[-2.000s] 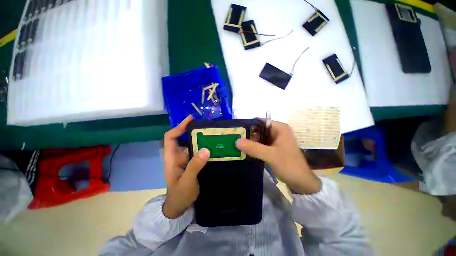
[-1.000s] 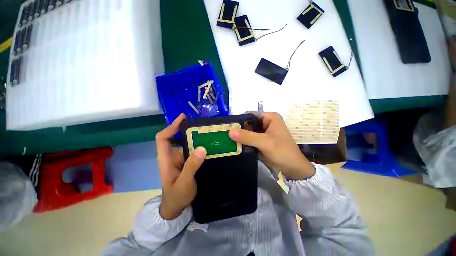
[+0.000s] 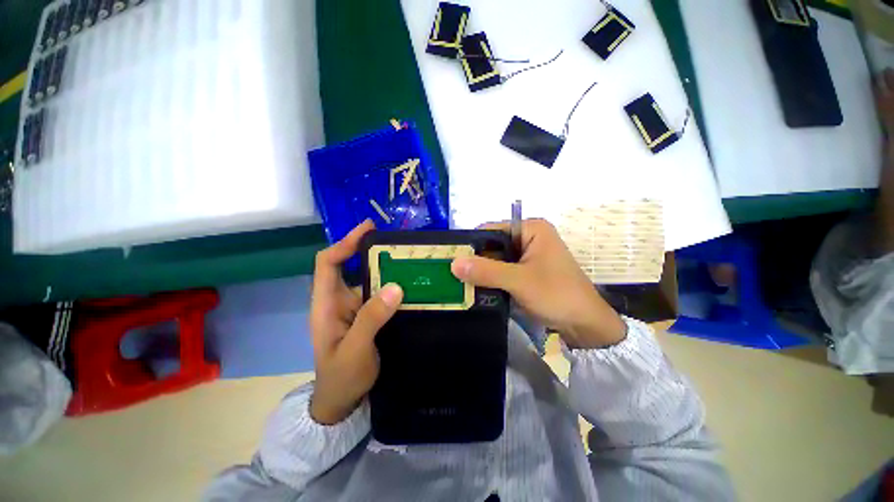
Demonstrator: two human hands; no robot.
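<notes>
A black plastic housing (image 3: 438, 377) is held between my two hands, above my lap. A green circuit board module (image 3: 423, 280) sits in the window at its upper end, with a pale gold border around it. My left hand (image 3: 345, 328) grips the housing's left edge, its thumb on the module's lower left corner. My right hand (image 3: 549, 284) grips the upper right edge, its thumb on the module's right part. Slim silver tweezers (image 3: 517, 218) stick up from behind my right hand; the rest is hidden.
A blue parts bin (image 3: 343, 181) with loose tan strips lies just beyond the housing. Several modules with wires lie on a white work sheet (image 3: 480, 167). A strip sheet (image 3: 618, 240) is at its near edge. A foam tray (image 3: 176, 127) is at left, another housing (image 3: 806, 83) at right.
The view has shifted slightly. My right thumb has moved a little up and left on the module's right part. Both hands keep hold of the housing.
</notes>
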